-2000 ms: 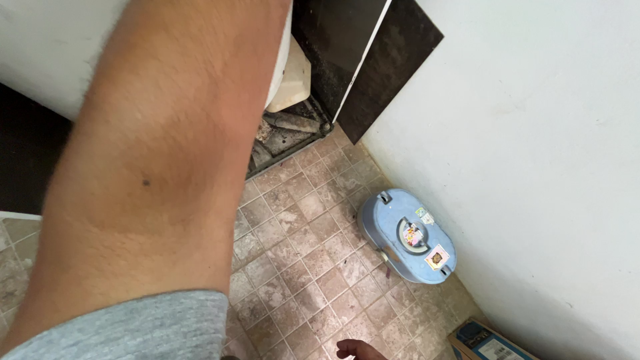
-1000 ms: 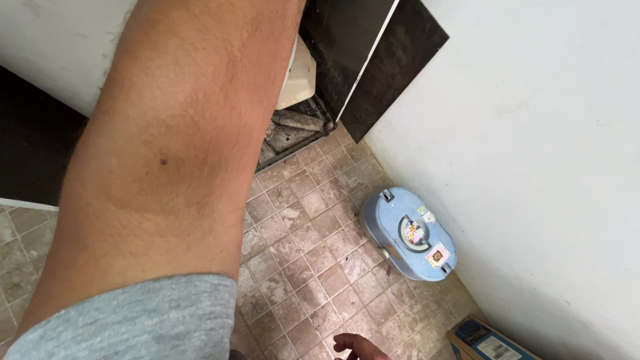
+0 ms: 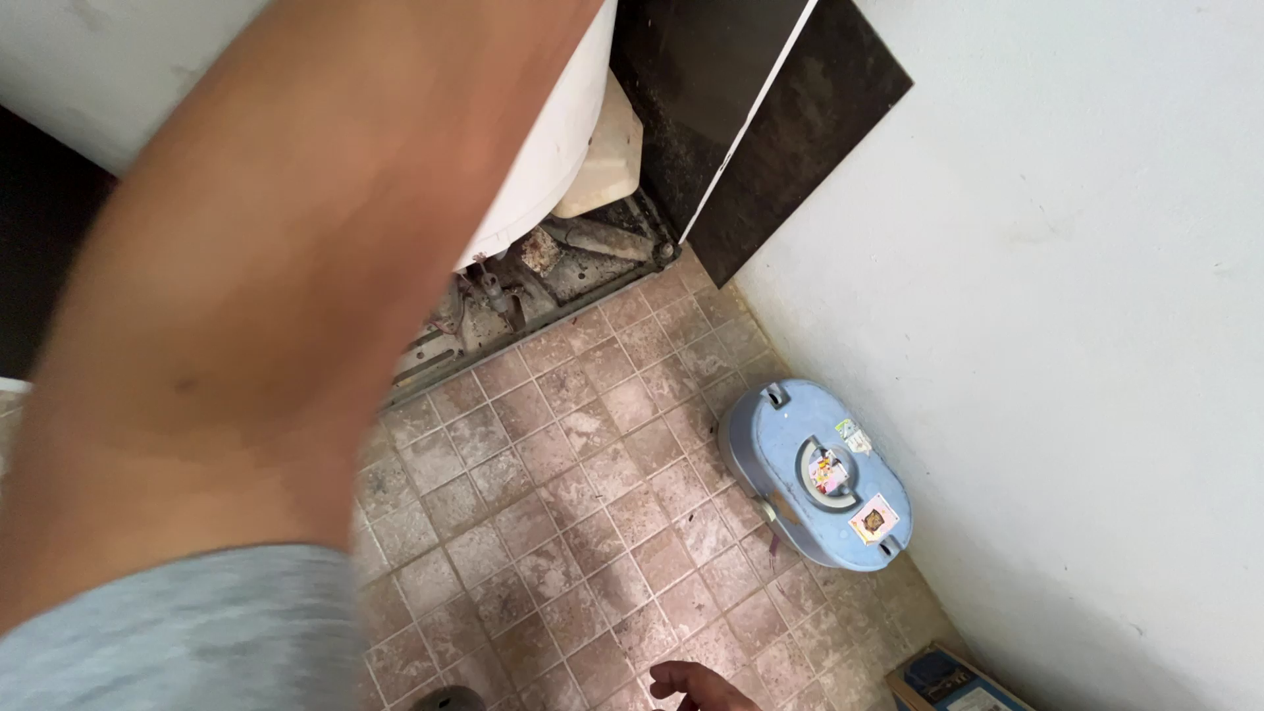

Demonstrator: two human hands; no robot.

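My left forearm, bare below a grey sleeve, fills the left side and reaches past the top edge; my left hand is hidden beyond the view. At the bottom edge is my right hand [image 3: 699, 683], partly cut off, its visible fingers loosely curled and apart, with nothing seen between them. Beyond the forearm stands a white rounded tub [image 3: 553, 148] over a dirty, open appliance base [image 3: 592, 252] with wires and small parts in it. A cream plastic part [image 3: 607, 163] sits beside the tub. A dark panel [image 3: 800, 138] leans near the right wall.
A blue oval lidded container [image 3: 805, 434] with stickers stands on the tiled floor [image 3: 553, 474] close to the white wall [image 3: 1066, 296]. A printed cardboard box [image 3: 948, 681] is at the lower right, and a dark round object [image 3: 449, 699] shows at the bottom edge.
My left forearm has shifted and is blurred now; more of the white tub and the appliance base shows beside it. My right hand sits lower, with less of it in view.
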